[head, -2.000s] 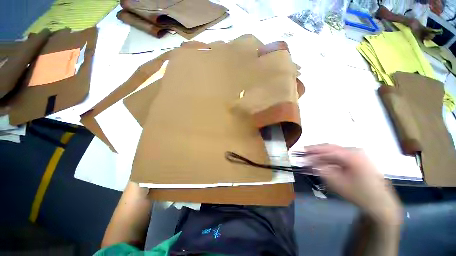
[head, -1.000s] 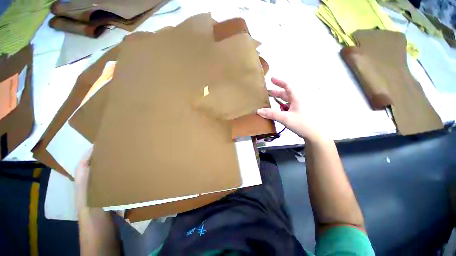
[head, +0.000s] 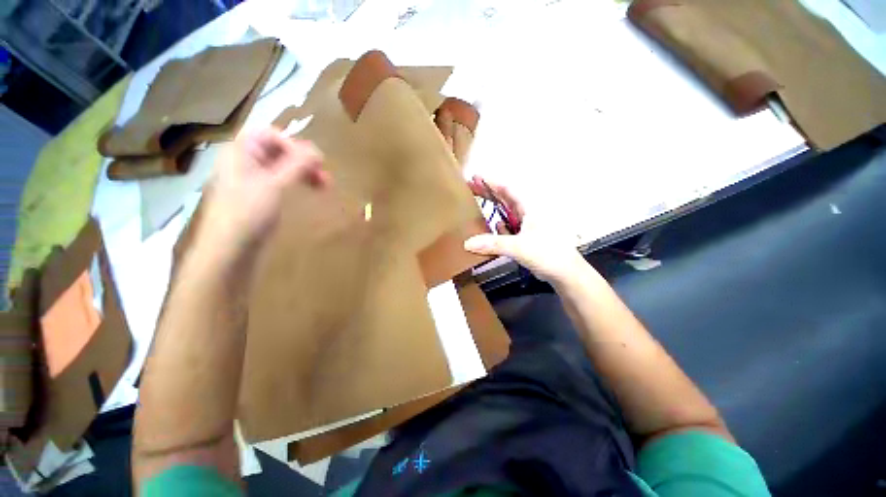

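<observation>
A stack of brown garment panels (head: 321, 311) lies in front of me, its near end over the table edge. A yellow sticker (head: 368, 211) is on the top panel. White sheets (head: 455, 333) show between the panels. A redder brown band (head: 449, 254) is at the right side. My right hand (head: 515, 233) has its thumb on this band and its fingers beyond the edge. Small dark and red snips (head: 498, 212) show in its fingers. My left hand (head: 277, 170) is blurred above the upper left of the panels; whether it holds anything cannot be told.
A folded brown bundle (head: 199, 97) lies at the upper left, another (head: 767, 68) at the upper right. Yellow-green fabric (head: 58, 184) is at the far left. An orange ticket (head: 70, 325) lies on panels at the left. The table edge (head: 699, 202) runs along the right.
My left hand has come from the panels' left edge to above them. My right hand has gone from beside the stack to its right band and stays there. The stack appears turned as the view shifts.
</observation>
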